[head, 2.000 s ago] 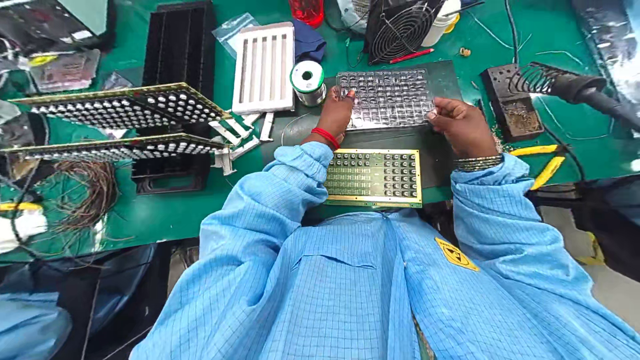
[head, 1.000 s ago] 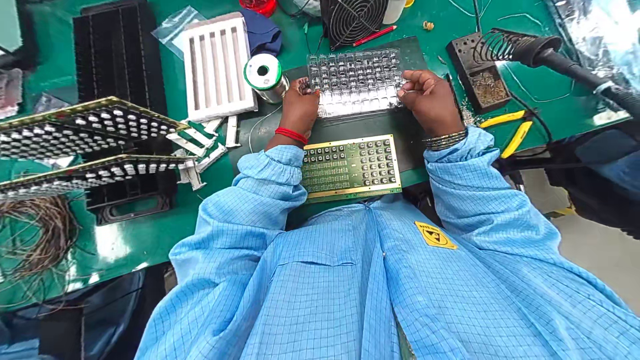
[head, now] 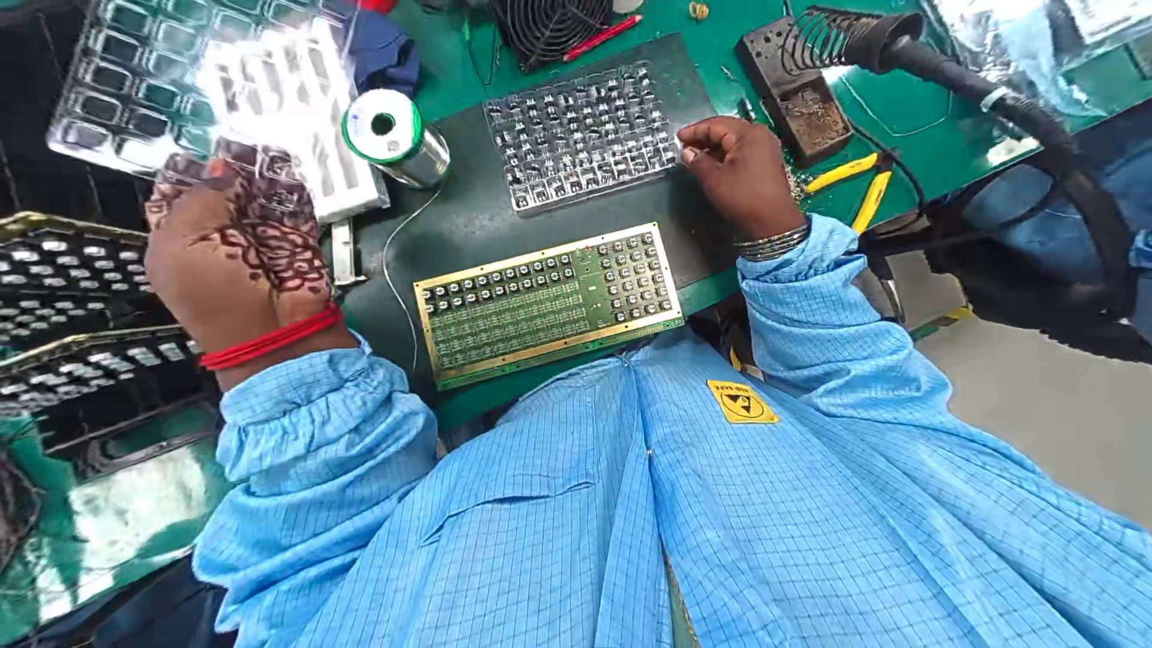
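Observation:
My left hand (head: 243, 243) is raised at the left, its fingers closed on the edge of a clear plastic blister sheet (head: 135, 90) with rows of pockets. A clear tray of small dark components (head: 585, 135) lies on the dark mat. At that tray's right edge is my right hand (head: 733, 171), thumb and forefinger close together; whether they grip the edge I cannot tell. Nearer my body, a green circuit board (head: 549, 306) with gold-coloured edges lies flat, with black parts fitted along its top rows and right block.
A solder wire reel (head: 387, 135) stands beside a white slotted tray (head: 337, 171). A soldering iron (head: 900, 49) rests in its coiled stand, near yellow-handled pliers (head: 855, 184). Populated boards (head: 72, 270) stand at left. A black fan (head: 558, 22) and red pen (head: 603, 38) are behind.
My left hand has moved left, away from the component tray, and now holds a clear blister sheet over the white slotted tray. My right hand stays by the component tray's right side.

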